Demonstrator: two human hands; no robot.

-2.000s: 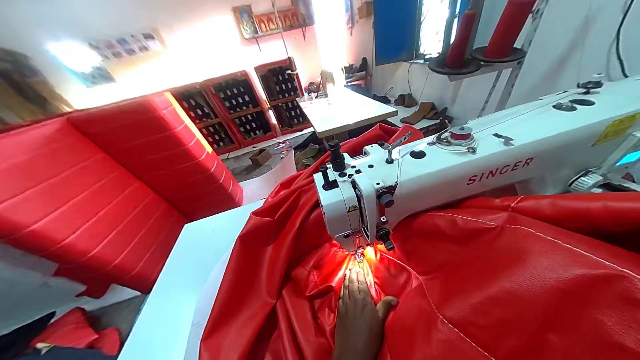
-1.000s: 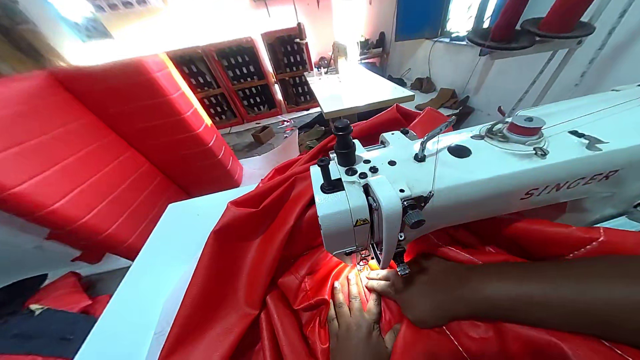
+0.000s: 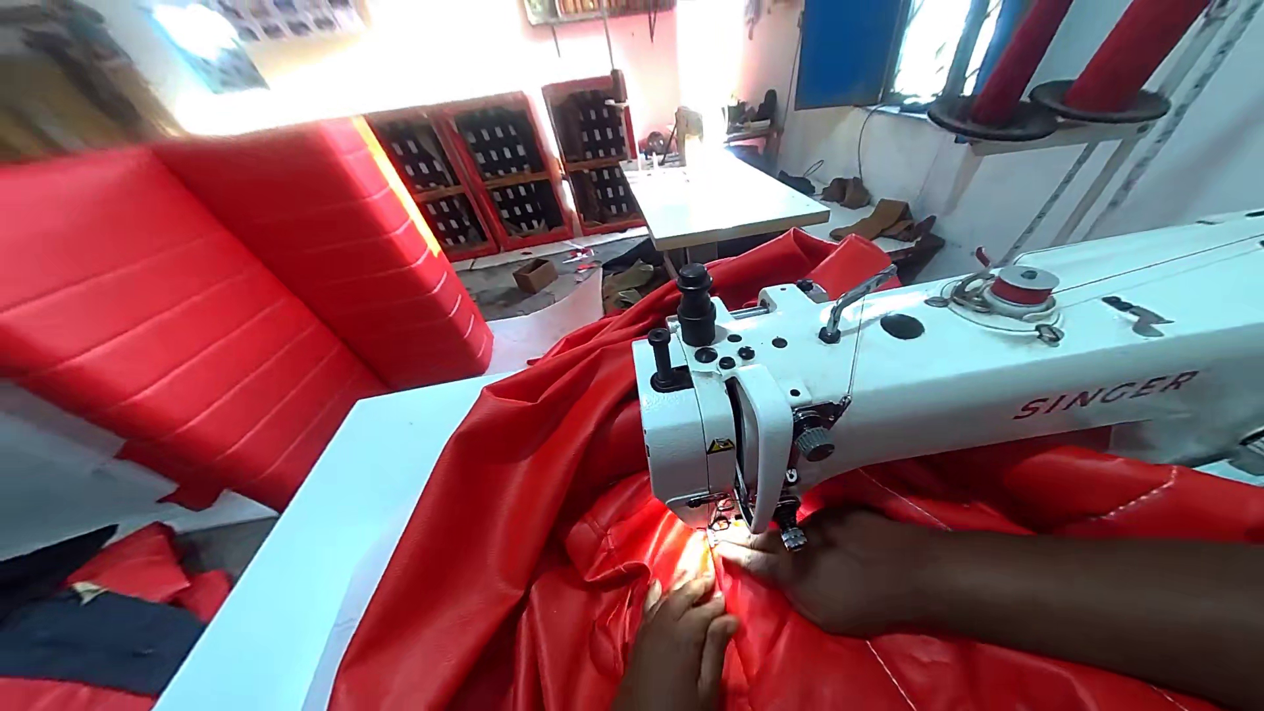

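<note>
Red leather-like material (image 3: 523, 513) with light stitching lies bunched across the white sewing table and under the head of a white Singer sewing machine (image 3: 918, 365). The machine's lamp lights the material around the needle and presser foot (image 3: 723, 523). My left hand (image 3: 679, 642) rests on the material just in front of the foot, its fingers spread. From the right, my right hand (image 3: 829, 568) reaches in below the machine arm, with its fingertips on the material close beside the foot. Whether its fingers pinch the material is unclear. A bobbin-like spool of red thread (image 3: 1024, 286) sits on top of the machine.
The white table edge (image 3: 326, 494) runs along the left. Beyond it stand red quilted panels (image 3: 197, 286). Large red thread cones (image 3: 1017, 74) stand at the upper right. Another white-topped table (image 3: 731, 197) and red-framed racks (image 3: 504, 168) are farther back. Dark and red cloth lies lower left.
Two seconds ago only my left hand showed at the foot; my right hand has since come in from the right. The view has shifted closer to the machine head.
</note>
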